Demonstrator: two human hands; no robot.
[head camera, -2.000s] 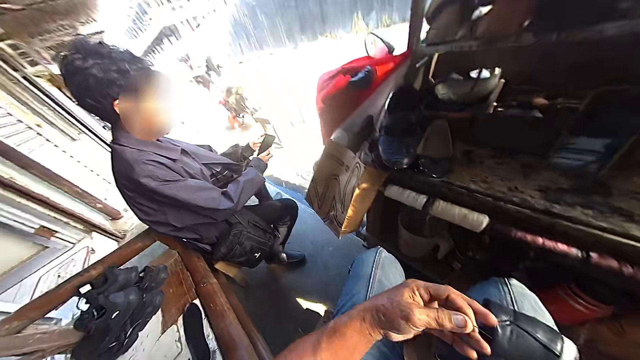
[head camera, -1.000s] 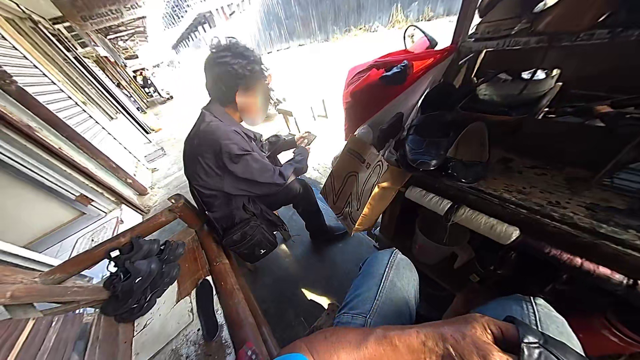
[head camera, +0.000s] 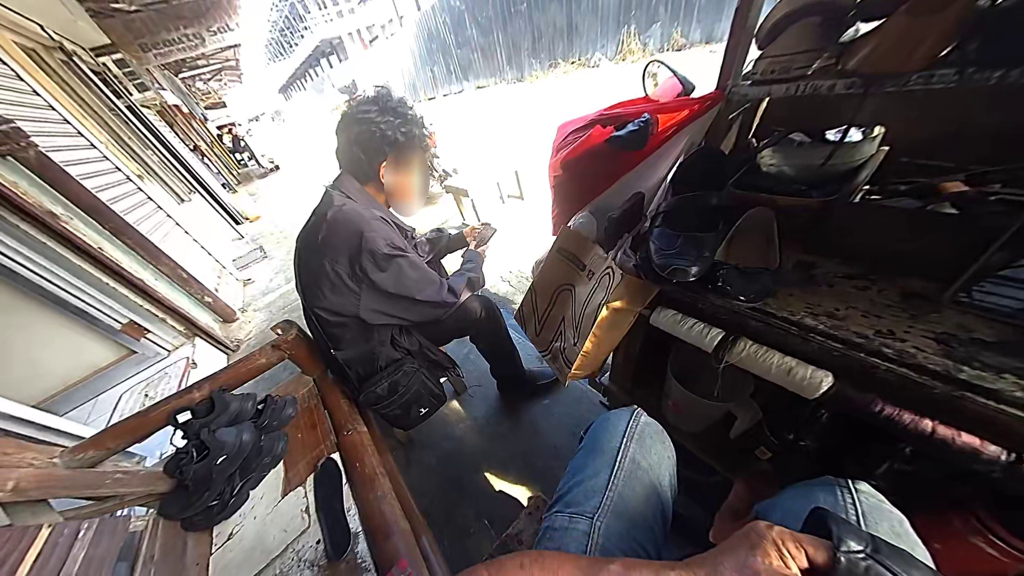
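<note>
My left hand (head camera: 768, 550) reaches in from the bottom edge, over my lap. Its fingers are closed on the edge of a black leather piece (head camera: 860, 548), perhaps part of a shoe, that lies against my jeans (head camera: 616, 480) at the lower right. The frame's bottom edge cuts off much of both. Between my knees shows a shaded patch of skin (head camera: 736, 508); whether it is a hand or a foot I cannot tell. My right hand cannot be made out.
A person (head camera: 376, 264) sits ahead, holding a phone (head camera: 484, 234). Black shoes (head camera: 224, 456) sit by a wooden rail (head camera: 364, 456) at left. At right, a worn wooden shelf (head camera: 880, 320) holds shoes (head camera: 688, 236); a paper bag (head camera: 568, 296) and red cloth (head camera: 608, 152) hang beside it.
My left hand, whose thumb and fingers showed pinched together near the black piece, is now lower, at the bottom edge. The view has turned left. The person ahead still holds the phone.
</note>
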